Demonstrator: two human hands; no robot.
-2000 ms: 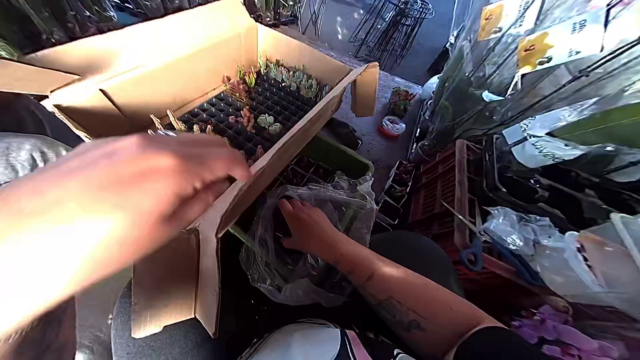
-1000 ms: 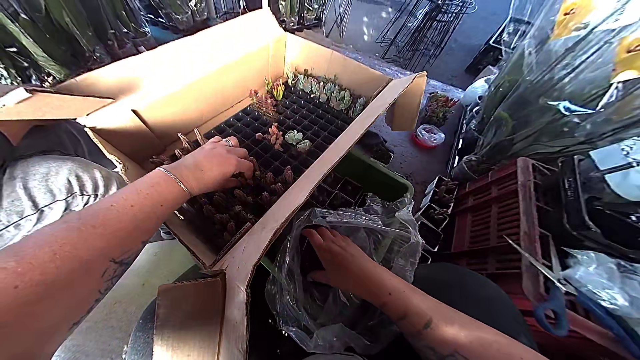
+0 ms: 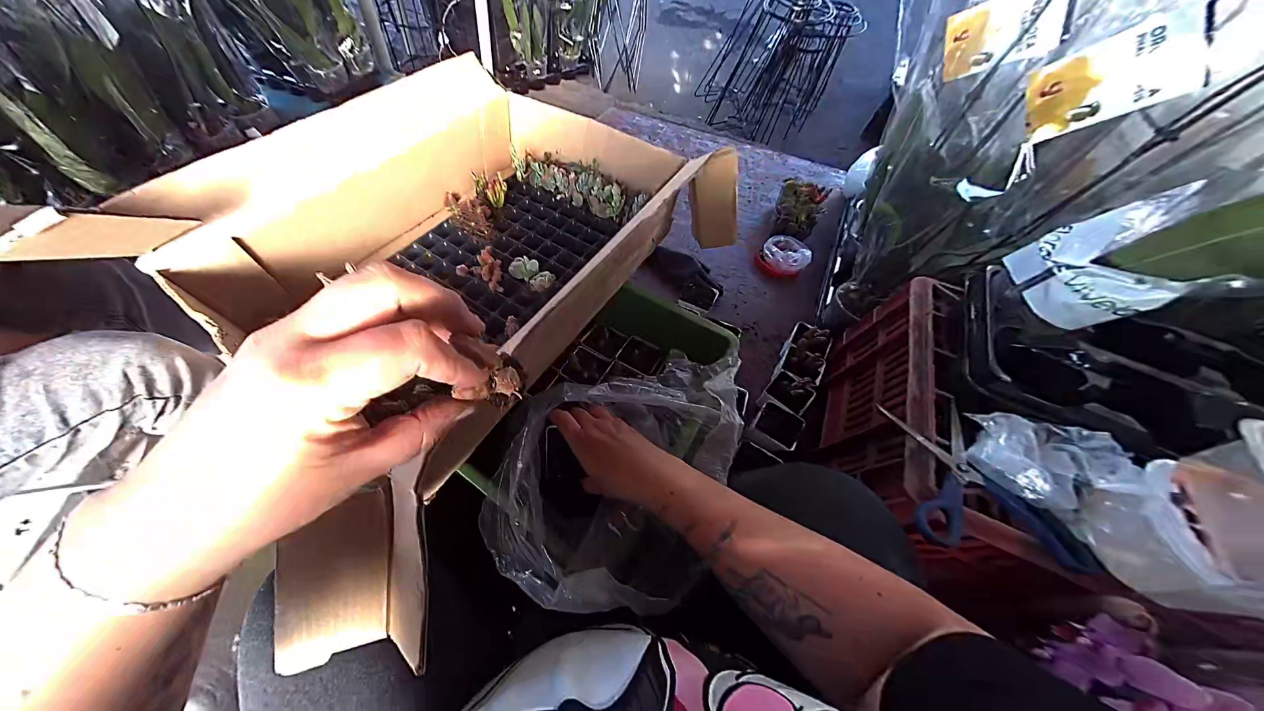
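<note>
My left hand (image 3: 370, 365) pinches a small succulent plug (image 3: 502, 383) above the near edge of an open cardboard box (image 3: 592, 267). In the box lies a black plug tray (image 3: 543, 232) with many bare cells, a row of small rosette succulents (image 3: 583, 186) at its far end and a pale green one (image 3: 528, 269) further in. My right hand (image 3: 612, 449) reaches into a clear plastic bag (image 3: 592, 563), its fingertips at a dark container (image 3: 565, 474) inside; whether they grip it cannot be told. The bag rests against a green tray (image 3: 706, 341) holding small black pots.
Scissors with blue handles (image 3: 943, 504) lie by a red plastic crate (image 3: 884, 365) at right. A red-rimmed tub (image 3: 785, 255) and a small potted plant (image 3: 802, 205) stand on the table (image 3: 741, 188). Wrapped plants (image 3: 1086, 148) fill the right back; wire stands (image 3: 780, 59) stand beyond.
My left hand was down among the reddish plants in the tray one second ago; it has risen toward the bag and now holds a plug. My right hand stays in the bag.
</note>
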